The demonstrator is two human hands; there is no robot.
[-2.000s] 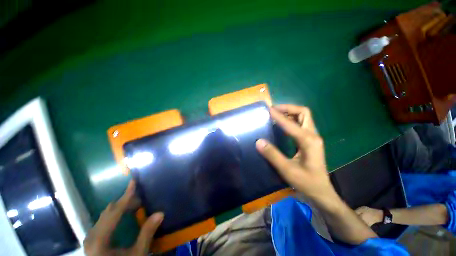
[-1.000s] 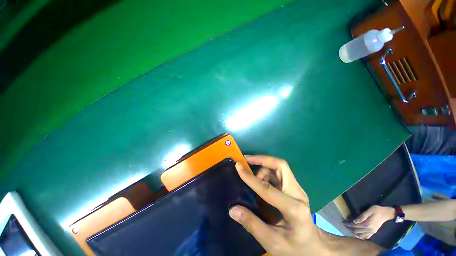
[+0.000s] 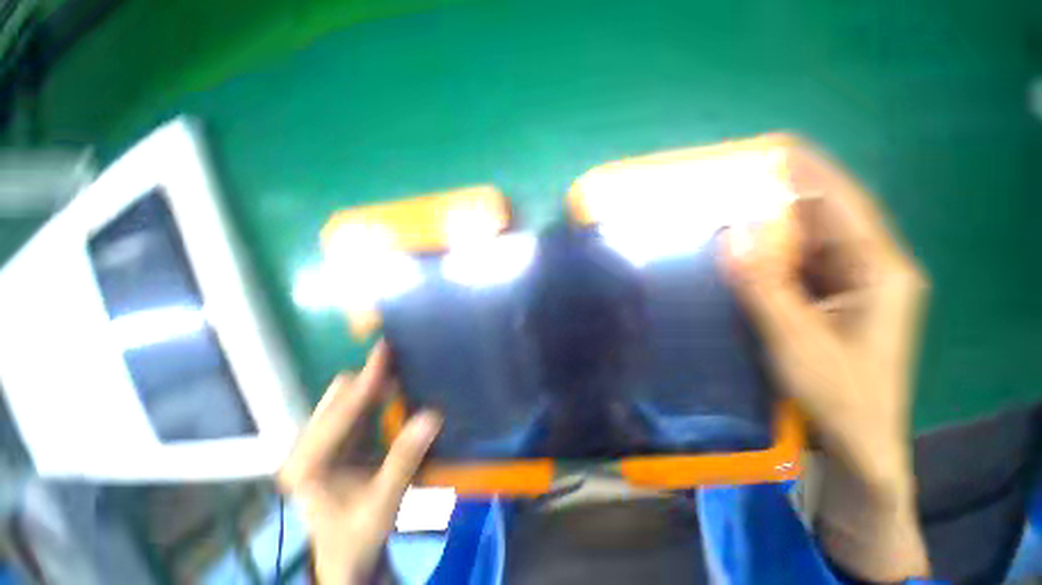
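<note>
A glossy black screen-and-frame unit (image 3: 583, 354) lies in the orange holder (image 3: 708, 470), with bright light reflections along its far edge. My left hand (image 3: 360, 457) is at the unit's left edge, thumb and fingers spread around the holder's side. My right hand (image 3: 846, 297) is at the far right corner, thumb on the unit and fingers around the holder's corner. The picture is blurred, so how firmly each hand grips cannot be told.
A white board (image 3: 57, 366) stands at the left with a glossy black screen (image 3: 189, 383) on it. The green mat (image 3: 548, 91) lies beyond the holder. A dark shape (image 3: 977, 469), perhaps a tray, is at the lower right.
The view has swung left, so the white board shows more and the bottle and orange-brown machine have left the picture. My left hand is back in view. My right hand remains at the far right corner.
</note>
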